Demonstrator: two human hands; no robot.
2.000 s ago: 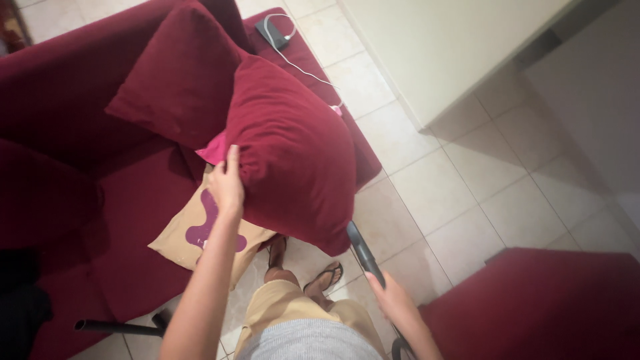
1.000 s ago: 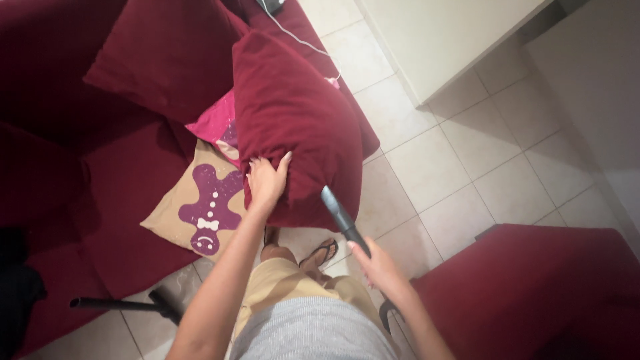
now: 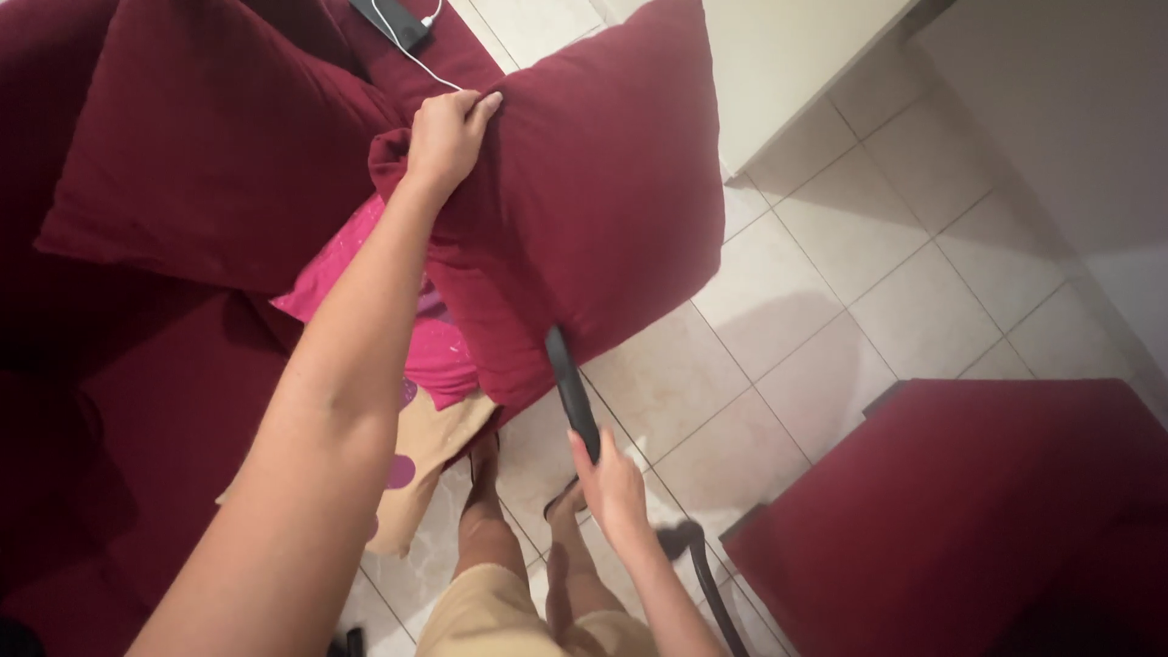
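Observation:
My left hand [image 3: 449, 137] grips the upper left edge of a large dark red cushion [image 3: 611, 173], fingers closed on its cloth. A black vacuum cleaner nozzle [image 3: 573, 392] is held in my right hand [image 3: 613, 484], its tip against the cushion's lower part. From behind that hand a black hose [image 3: 707, 575] runs downward. Beneath the cushion lie a bright pink pillow [image 3: 438, 351], partly hidden, and a beige cloth [image 3: 415, 520] with purple shapes, partly covered by my left forearm.
Another red cushion [image 3: 219, 155] leans on the red sofa [image 3: 173, 392]. On the armrest, a dark device [image 3: 392, 23] has a white cable [image 3: 415, 59]. A pale cabinet or wall [image 3: 785, 64] stands at upper right, a red seat [image 3: 958, 511] at lower right, over floor tiles [image 3: 803, 365].
My left hand has moved from the cushion's lower left side up to its upper left edge. The cushion is turned, with its upper part farther right. The nozzle stays in my right hand.

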